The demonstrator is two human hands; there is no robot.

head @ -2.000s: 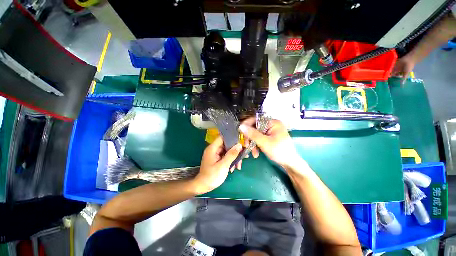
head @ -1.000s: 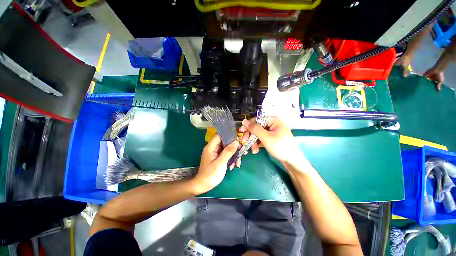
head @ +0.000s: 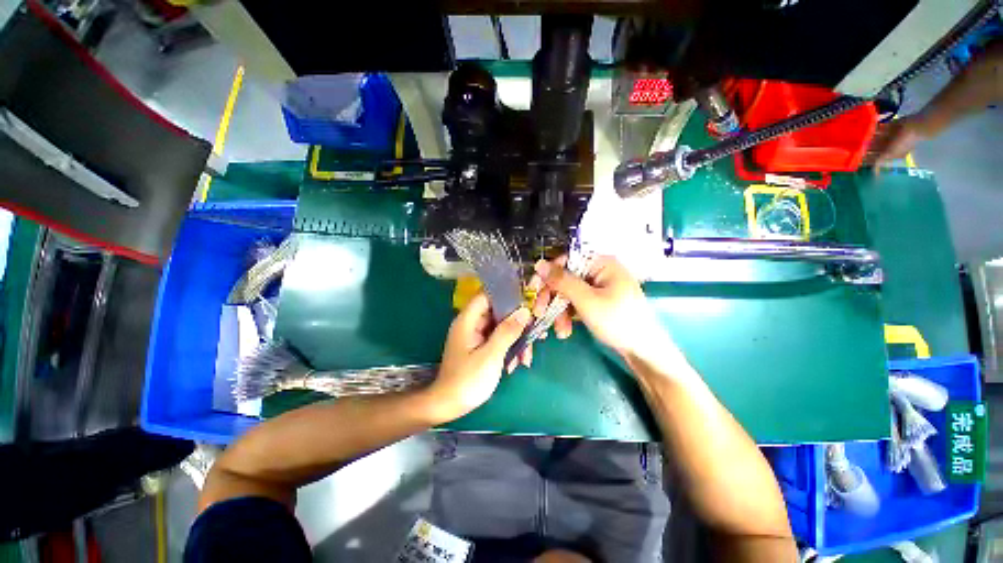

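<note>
My left hand (head: 475, 354) holds a fanned bundle of thin grey wires (head: 492, 267), its loose ends pointing up at the black tooling (head: 550, 187). My right hand (head: 594, 299) is just to the right, with its fingertips pinched close below the tooling. A smaller, paler wire bunch (head: 580, 262) lies in and beside the right hand. A single wire at the right fingertips is too small to make out. A yellow patch (head: 467, 293) shows behind the hands. A long silvery wire bundle (head: 363, 381) lies on the green bench left of my left hand.
A large blue bin (head: 165, 363) stands left, a small blue bin (head: 379, 113) rear left. A red bin (head: 808, 132), flexible lamp arm (head: 748, 141) and shiny rod (head: 759, 253) are right. Another person's hand (head: 896, 141) is rear right. A blue bin with a green label (head: 896, 533) holds wrapped bundles.
My hands have barely moved. The press part seen low overhead a second ago has moved back out of view. At the right, the labelled blue bin is back where it stood two seconds ago.
</note>
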